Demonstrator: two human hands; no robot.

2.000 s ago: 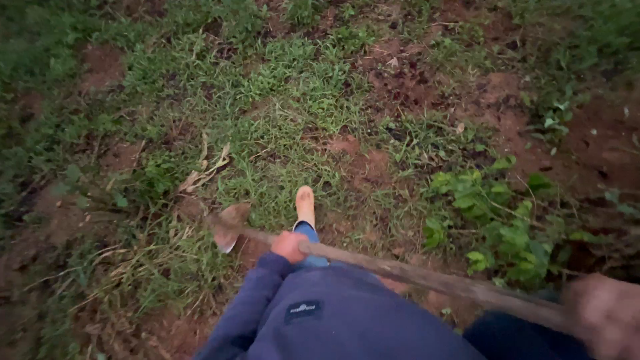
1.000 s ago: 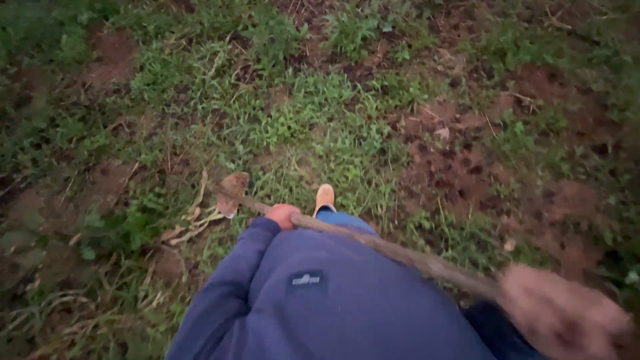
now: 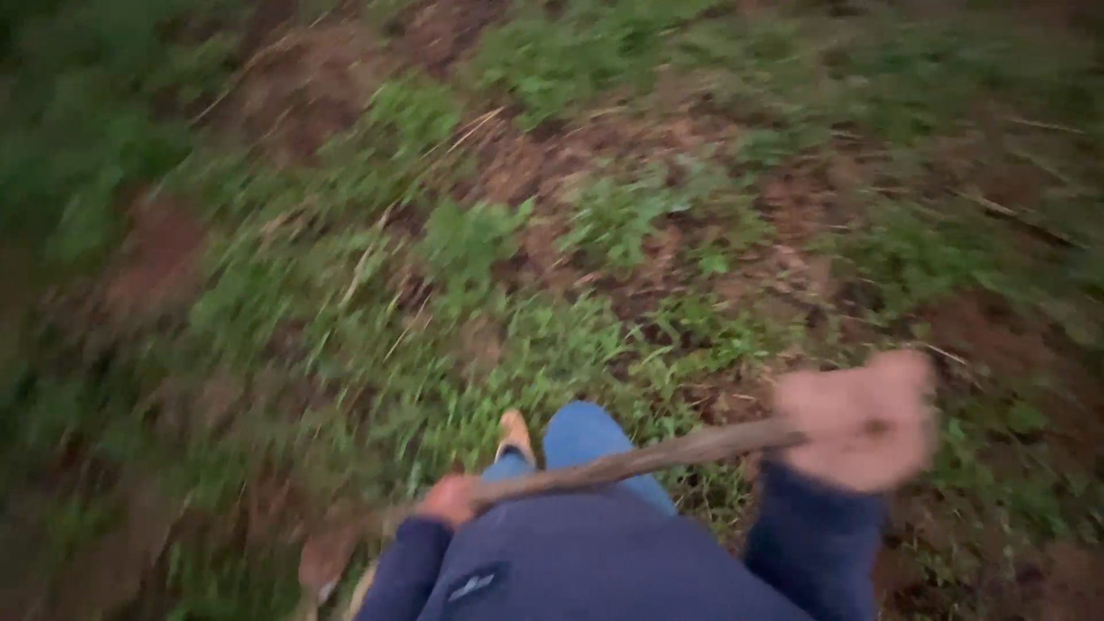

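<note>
A hoe with a wooden handle [image 3: 621, 466] lies slantwise across the front of my body, its right end higher in the view. My left hand [image 3: 450, 500] is closed around the handle close to the hoe's blade [image 3: 326, 556], which is blurred at the lower left. Around the handle's other end my right hand [image 3: 858, 421] is closed, also blurred by motion. A tan boot [image 3: 514, 431] and my jeans [image 3: 582, 431] show just beyond the handle.
Grass and low weeds [image 3: 552, 332] cover much of the ground, with patches of reddish bare soil [image 3: 159, 254] between them. Dry stalks [image 3: 470, 129] lie scattered ahead. Leafy plants [image 3: 470, 241] grow in front of the boot.
My right hand has come up and forward, so the handle now slopes upward to the right, where before it sloped down. The view has shifted over the ground.
</note>
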